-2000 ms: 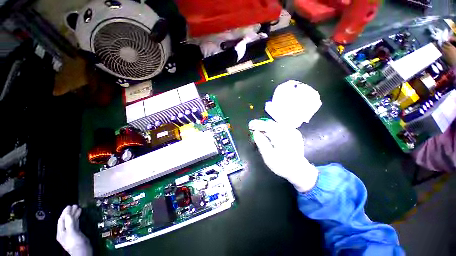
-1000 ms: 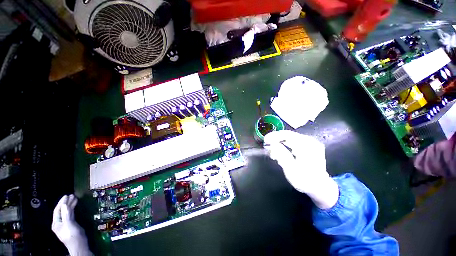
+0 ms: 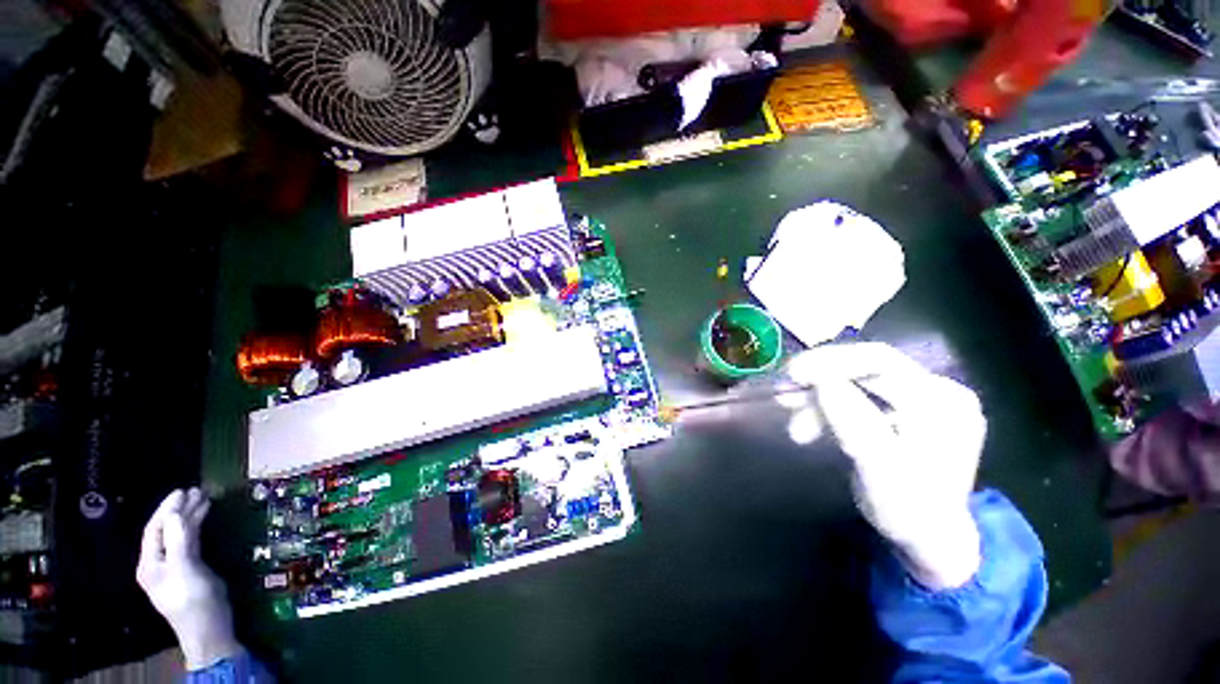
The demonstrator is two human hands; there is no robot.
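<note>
A green power supply board (image 3: 388, 515) lies in front of me, with a long silver heatsink (image 3: 428, 401), a finned heatsink block (image 3: 462, 238) and copper-red coils (image 3: 356, 321). My right hand (image 3: 903, 448), white-gloved, holds a thin stick-like brush (image 3: 729, 405); its tip is at the board's right edge, but contact is unclear. A green cup (image 3: 741, 342), dark inside, stands between board and hand, with a thin stick leaning in it. A white wipe (image 3: 827, 271) lies behind the cup. My left hand (image 3: 185, 575), white-gloved, is left of the board, fingers together, holding nothing visible.
A white-grey fan (image 3: 375, 74) stands at the back left. A black bin (image 3: 676, 114) with white wipes sits under a red tray (image 3: 682, 16). Another board (image 3: 1137, 254) lies at the right, with a person's pink sleeve (image 3: 1171, 452) beside it. Black totes (image 3: 114, 401) are at the left.
My right hand has moved from beside the wipe, past the cup, to the right and down; the brush now shows, pointing at the board. The whole view has shifted slightly. My left hand stays beside the board.
</note>
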